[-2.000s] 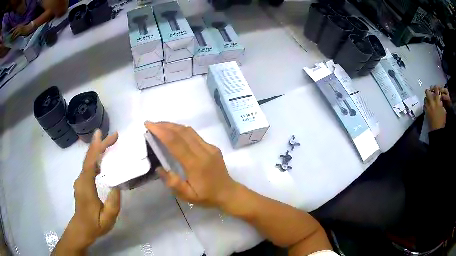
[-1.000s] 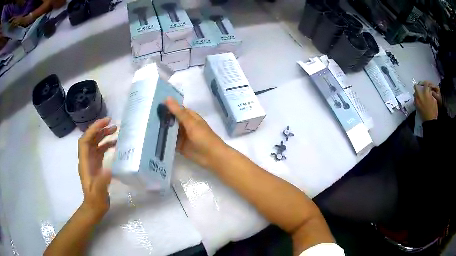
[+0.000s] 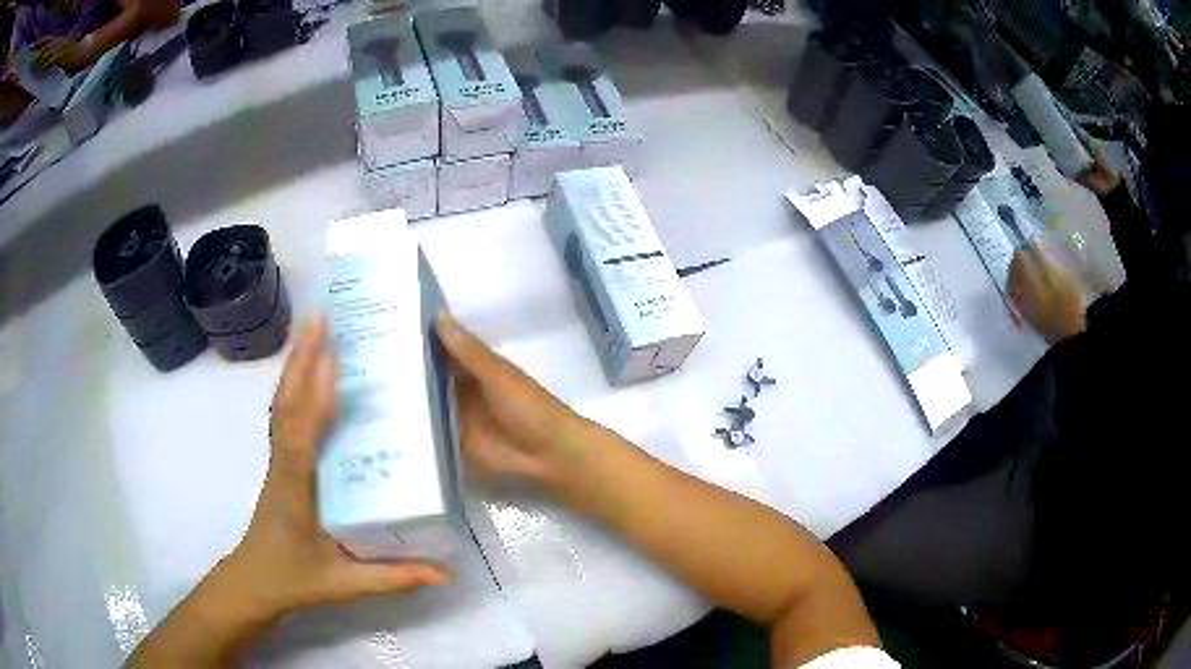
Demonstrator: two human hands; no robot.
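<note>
A tall pale blue and white folding carton is held between both hands at the left of centre, its fine-print face towards me and slightly blurred. My left hand grips its left side, with the thumb under the lower end. My right hand holds the carton's right side, the fingers partly hidden behind it. The near end of the carton looks closed; its far end cannot be made out clearly.
Another made-up carton lies at centre, with small clips right of it. Stacked cartons stand behind. Black cup bases stand left, more right. A flat carton blank lies right; a person's hand is beyond.
The carton first showed its white end flap, then turned to its picture side, and now shows its fine-print face. My left hand has closed on it. The neighbour's hand at right has moved.
</note>
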